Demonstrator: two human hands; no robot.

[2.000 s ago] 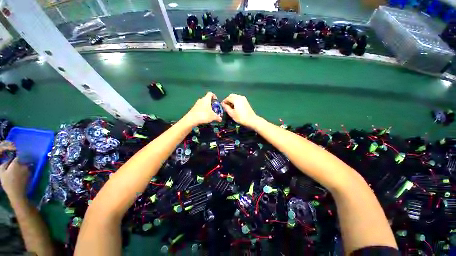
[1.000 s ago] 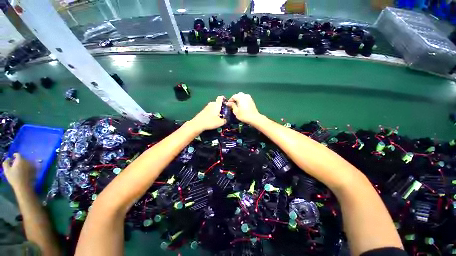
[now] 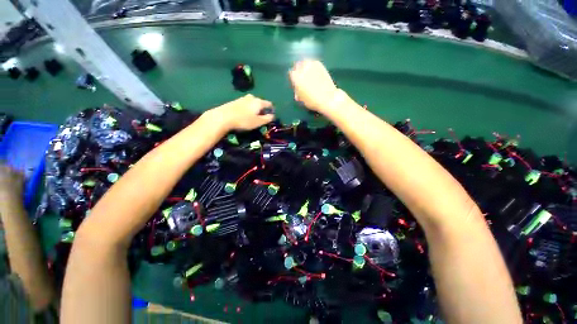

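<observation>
A large heap of black housings (image 3: pixel 297 177) with ribbed faces, red lead wires and green-teal round end pieces lies in front of me. My left hand (image 3: pixel 248 112) is over the back edge of the heap, its thumb and fingers slightly apart, with nothing visible in it. My right hand (image 3: pixel 313 83) is farther out over the green bench, its fingers curled; whether it holds something is hidden. Silver-blue round units (image 3: pixel 79 155) are piled at the left. A silver disc-like unit (image 3: pixel 378 245) lies in the heap between my forearms.
A single black housing (image 3: pixel 242 76) stands on the green bench (image 3: pixel 405 95). Several more lie at the far left. A pale metal post (image 3: pixel 95 57) crosses at the left. A blue tray (image 3: pixel 28 142) and another person's blurred arm (image 3: pixel 22 234) are at left. Black parts (image 3: pixel 379 12) line the far ledge.
My hands have parted; the dark unit seen between them is no longer visible. My right hand has moved outward over the bench. The view has tipped down toward the heap.
</observation>
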